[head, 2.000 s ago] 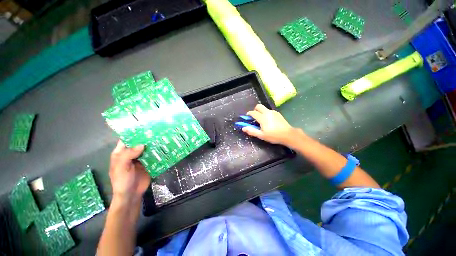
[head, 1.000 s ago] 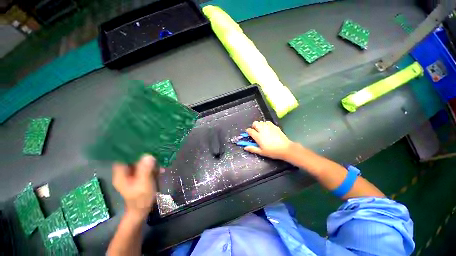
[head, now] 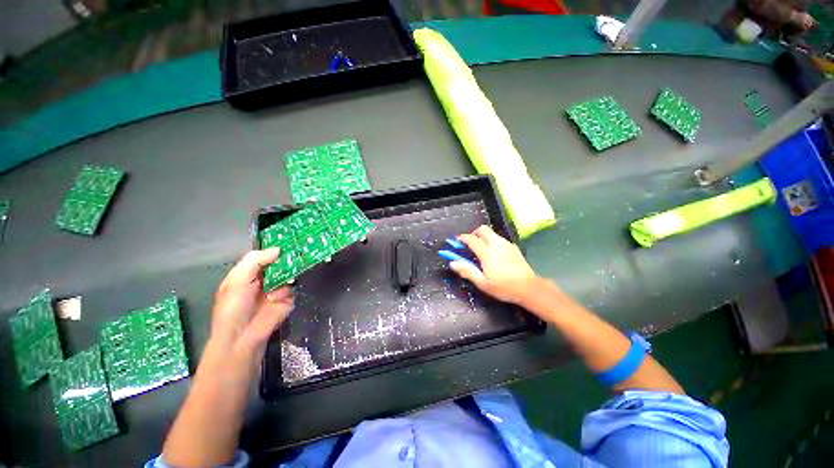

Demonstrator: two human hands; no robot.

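My left hand (head: 247, 297) grips a green circuit board (head: 315, 238) by its near left corner and holds it tilted over the left part of the black work tray (head: 384, 367). My right hand (head: 498, 265) is closed around blue-handled cutters (head: 452, 251) over the right side of the tray; the jaws are hard to make out. A black oval block (head: 402, 265) lies in the tray between my hands. Pale clippings are scattered on the tray bottom, with a pile at its near left corner. Another board (head: 326, 171) lies just beyond the tray.
Several boards (head: 144, 347) lie at the left on the belt (head: 192, 247), and more (head: 604, 122) at the far right. A yellow-green roll (head: 489, 142) borders the tray's right; a shorter roll (head: 702, 212) lies farther right. A second black tray (head: 320, 87) stands beyond. A blue bin (head: 807, 174) is at right.
The board in my left hand is tilted differently and sits lower and nearer the tray. The board beyond the tray is now more exposed. My right hand stays over the tray. The view has shifted.
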